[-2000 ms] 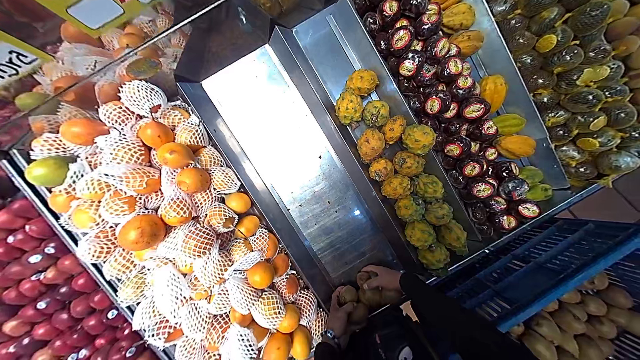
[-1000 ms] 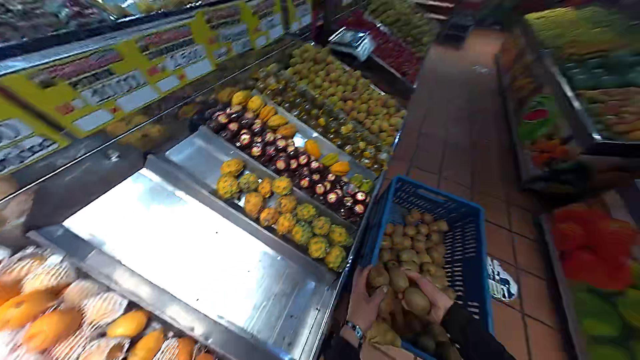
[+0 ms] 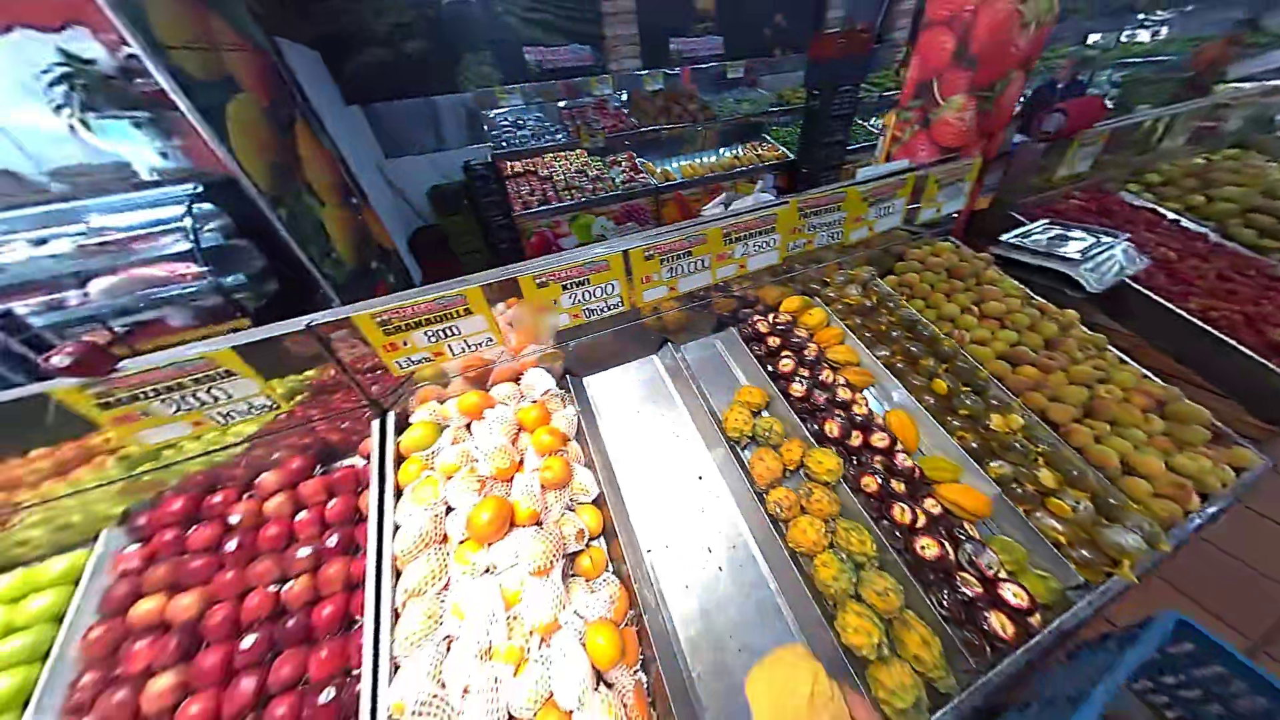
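At the bottom edge, a small part of my right hand (image 3: 860,703) shows beside a plain yellow cloth (image 3: 792,684), which it seems to hold; most of the fingers are hidden. The cloth is over the lower end of a bare metal display channel (image 3: 690,520). My left hand is out of view. Oranges in white foam nets (image 3: 520,560) lie to the left of the channel. Yellow-green spiky fruits (image 3: 815,500) line the tray on its right, with dark wrapped fruits (image 3: 880,450) and several yellow oblong fruits (image 3: 963,500) beyond.
Red apples (image 3: 235,590) and green apples (image 3: 40,610) fill the left side. Wrapped fruits (image 3: 1000,430) and yellow-green round fruits (image 3: 1070,380) stand farther right. Yellow price signs (image 3: 578,290) run along the back rail. A blue plastic crate (image 3: 1180,660) is at the lower right, and a metal scale (image 3: 1070,250) behind.
One second ago both hands held brown kiwis over the blue crate; now only part of one hand shows, with the yellow cloth. The view has swung widely up and left.
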